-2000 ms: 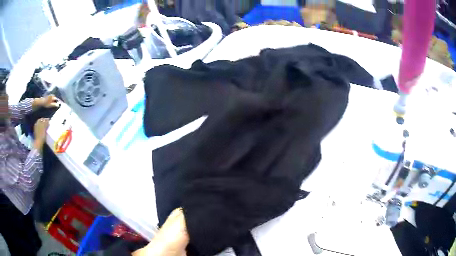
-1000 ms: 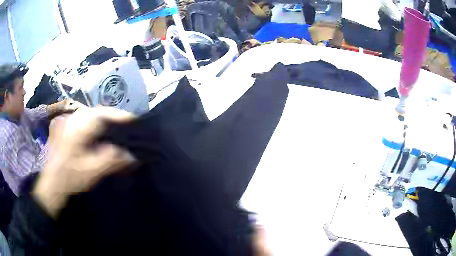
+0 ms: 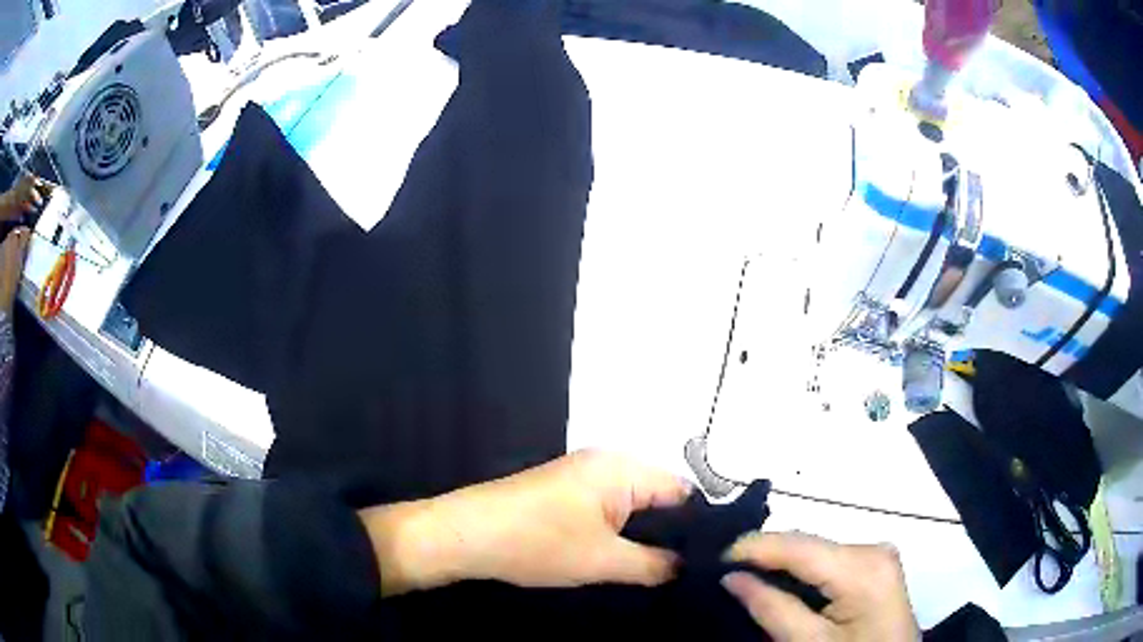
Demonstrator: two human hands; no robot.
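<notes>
The black garment point(image 3: 426, 289) lies spread over the left and middle of the white table, with two leg- or sleeve-like parts pointing away and to the left. My left hand point(image 3: 539, 524) pinches a bunched black edge near the table's front. My right hand point(image 3: 834, 589) pinches the same cloth just right of it, fingertips close together. The held edge is in front of the needle plate's corner. The white machine head point(image 3: 1003, 238) with blue stripes stands at the right. The presser foot area point(image 3: 874, 322) shows no garment under it.
Black cut pieces point(image 3: 984, 495) and black-handled scissors point(image 3: 1057, 539) lie right of the needle area. A pale yellow strip point(image 3: 1106, 552) is at the right edge. A fan-vented unit point(image 3: 125, 132) and orange-handled scissors point(image 3: 57, 284) are at left. Another person's hand point(image 3: 19, 201) shows at the left edge.
The garment has been lowered and laid out on the table. My left hand has moved right and down from the raised cloth, and my right hand has come into clear view beside it. The view has shifted.
</notes>
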